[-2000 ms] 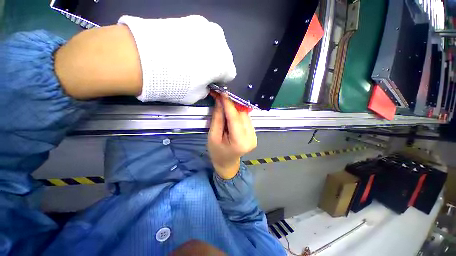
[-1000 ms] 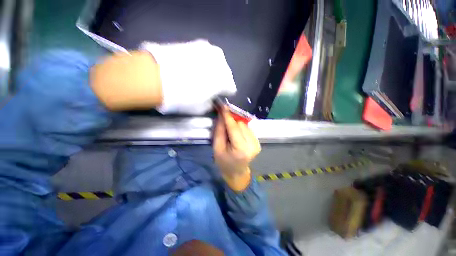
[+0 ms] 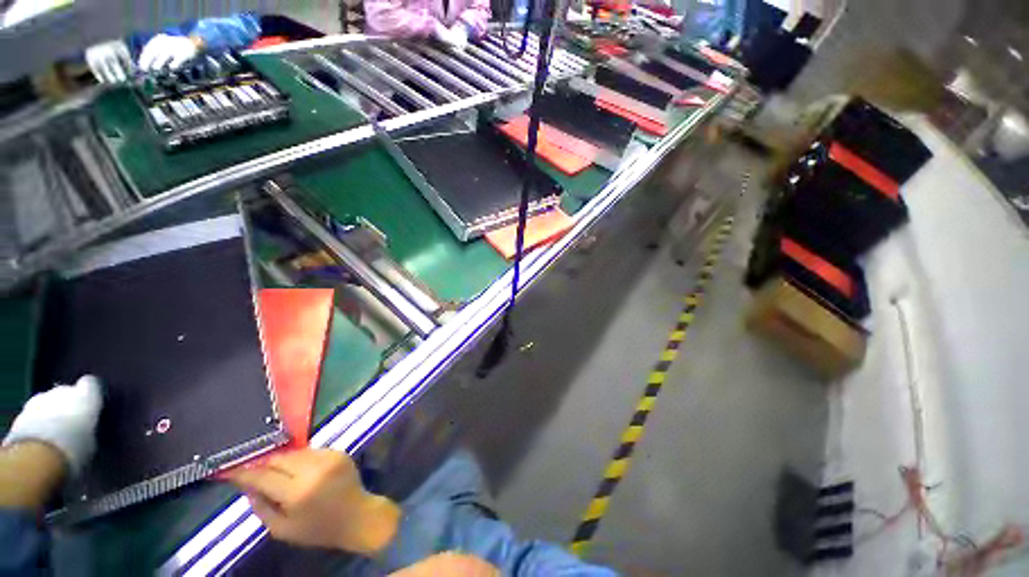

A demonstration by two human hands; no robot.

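An open chassis tray (image 3: 169,338), black inside with a toothed grey near edge, lies at the left on a red pad (image 3: 297,344) that sticks out at its right side. My left hand (image 3: 56,423), in a white knit glove, is inside the tray at its left part, with the fingers curled; whether it holds anything is hidden. My right hand (image 3: 316,496) is bare, and its fingertips touch the tray's near right corner beside the red pad. Whether they pinch a small part cannot be told.
An aluminium rail (image 3: 451,338) runs along the near side. More chassis (image 3: 474,169) on red pads stand up the line. A black cable (image 3: 528,180) hangs ahead. Across are rollers (image 3: 418,73) and gloved workers, one at a parts tray (image 3: 214,107). Black bins (image 3: 835,203) and a carton (image 3: 803,327) stand right.
The view has swung up and along the line. My hands, together at the tray's near edge before, are now apart: the left inside the tray, the right at its corner.
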